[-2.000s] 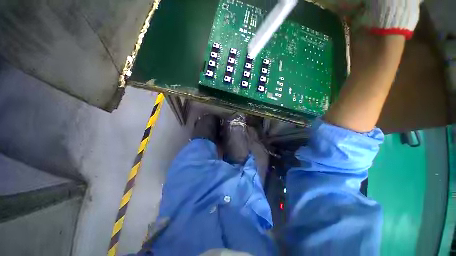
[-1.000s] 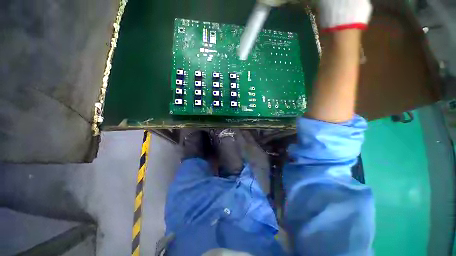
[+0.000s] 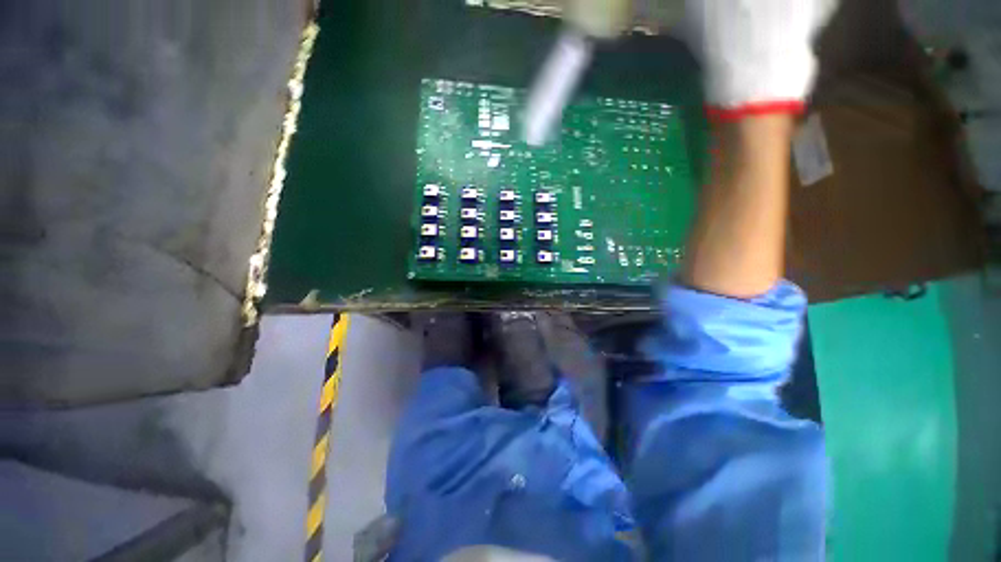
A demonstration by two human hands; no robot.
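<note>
A green circuit board (image 3: pixel 615 198) lies flat on the dark green mat (image 3: pixel 346 209). Rows of dark square parts with white centres stand at its near left. A nozzle (image 3: pixel 557 88) with a blurred whitish tip points down over the board's upper part; its pale olive barrel meets the top edge. My right hand (image 3: pixel 757 55), in a white knitted glove with a red cuff edge, is at the top, right of the nozzle. It appears closed on the nozzle's rear end, but the fingers are blurred and partly cut off. My left hand is not in view.
A worn grey metal panel (image 3: pixel 132 187) with a chipped pale edge stands left. A brown cardboard flap (image 3: pixel 878 198) is at the right, above a bright green bench (image 3: pixel 889 428). Yellow-black tape (image 3: pixel 324 439) runs along the grey floor. My legs are below the mat's front edge.
The view has shifted, so the board sits slightly lower and further right than one second ago. The nozzle tip has moved left and up relative to the board, with my right hand still beside it.
</note>
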